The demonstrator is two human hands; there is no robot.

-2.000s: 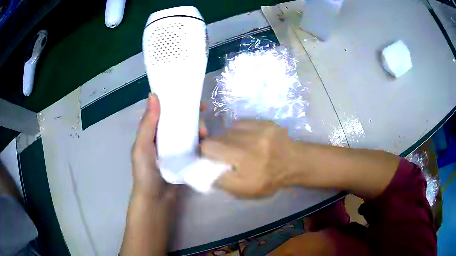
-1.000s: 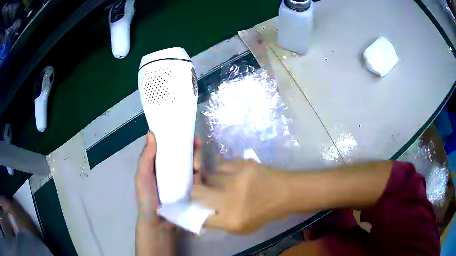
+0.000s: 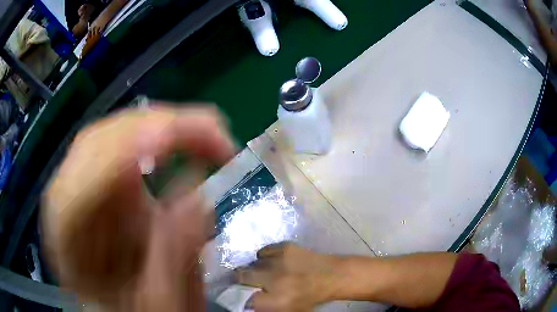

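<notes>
My left hand [image 3: 122,201] is large and blurred at the left, over the belt edge. Its thumb and fingers are apart and no handset shows in it. My right hand [image 3: 293,274] is low in the middle, with a white wipe [image 3: 237,298] pinched at its fingertips. A heap of shiny clear film scraps [image 3: 259,222] lies just above my right hand and is partly covered by it. A whitish dispenser bottle [image 3: 305,128] stands upright behind the heap, its round metal lid flipped up. A folded white wipe stack [image 3: 425,122] lies to its right.
White handsets [image 3: 262,30] lie on the dark green belt [image 3: 201,73]. The grey bench [image 3: 366,183] has a curved edge at the right. An open carton [image 3: 519,237] of clear plastic is beyond that edge. Another person's hand [image 3: 91,36] shows at the upper left.
My left hand has moved up and left toward the belt, and the handset it held is no longer seen in it. My right hand still has the wipe. The view has shifted.
</notes>
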